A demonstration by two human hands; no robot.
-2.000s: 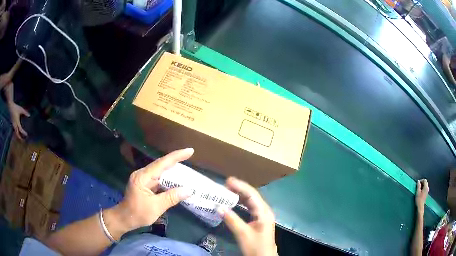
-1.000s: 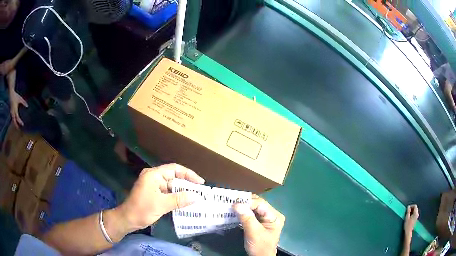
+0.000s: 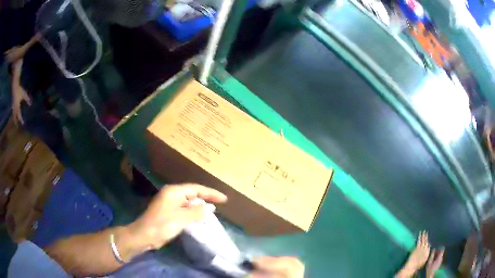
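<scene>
A closed brown carton [image 3: 239, 146] lies on the dark green side table [image 3: 282, 247], its printed side face up. The empty label frame shows near the right end of that face. My left hand [image 3: 182, 209] grips the upper end of a white label strip [image 3: 209, 241] in front of the carton. My right hand [image 3: 277, 267] is blurred at the bottom edge, at the strip's lower end; a small dark spot shows at its fingertips. Whether it grips the strip or a single label is not clear.
A green rail [image 3: 363, 201] runs behind the carton, with the dark conveyor [image 3: 347, 119] beyond. Another person's hands [image 3: 423, 255] are at the rail, lower right. Stacked cartons [image 3: 32, 179] and a blue pallet [image 3: 76, 209] lie at left. A white pole [image 3: 216, 43] stands behind the carton.
The label strip, held flat between both hands before, now hangs slanted and blurred. My right hand has moved down. The view has tilted, and another person's second hand shows at the rail.
</scene>
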